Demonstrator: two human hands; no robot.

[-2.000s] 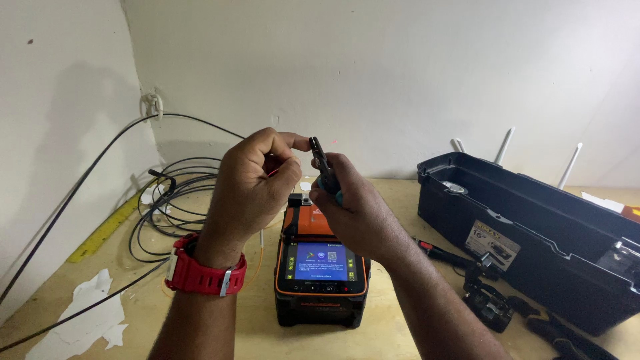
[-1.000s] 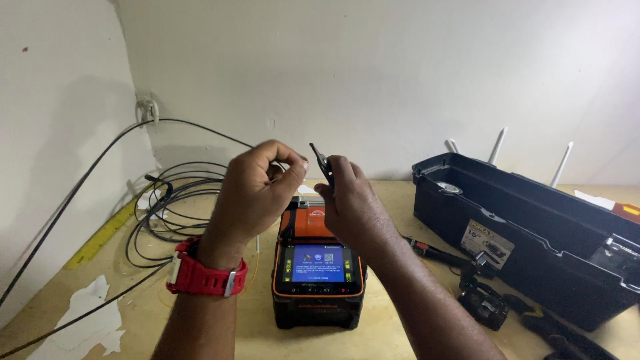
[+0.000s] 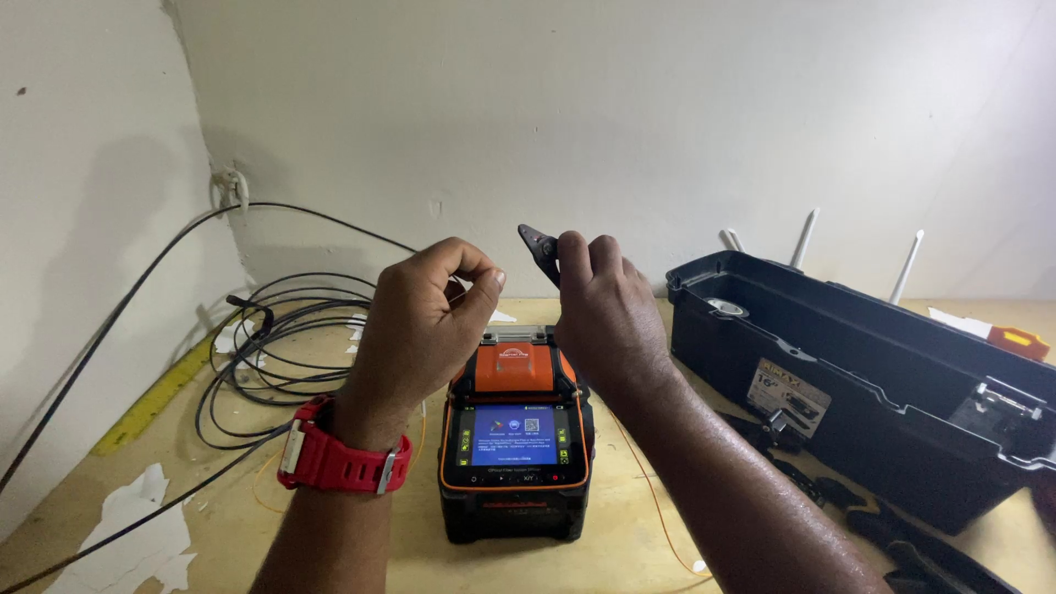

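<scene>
My left hand (image 3: 437, 322), with a red watch (image 3: 346, 450) on its wrist, is raised with thumb and forefinger pinched together; what lies between them is too small to tell. My right hand (image 3: 610, 313) grips a dark fiber stripper tool (image 3: 539, 250), its tip pointing up and left, apart from the left fingers. Below and between the hands stands an orange and black optical fiber fusion splicer (image 3: 516, 371) with its lid down and its screen lit. A thin orange fiber (image 3: 648, 478) runs over the table at its right.
A coiled black cable (image 3: 247, 371) lies at the left beside a yellow ruler (image 3: 157, 404) and torn white paper (image 3: 132, 536). At the right stands an open dark toolbox (image 3: 825, 371), with black tools (image 3: 924, 553) in front. White antennas (image 3: 804, 239) rise behind it.
The right hand has turned, with its back now more toward the camera, and the tool has moved away from the left fingertips. The left hand stays pinched.
</scene>
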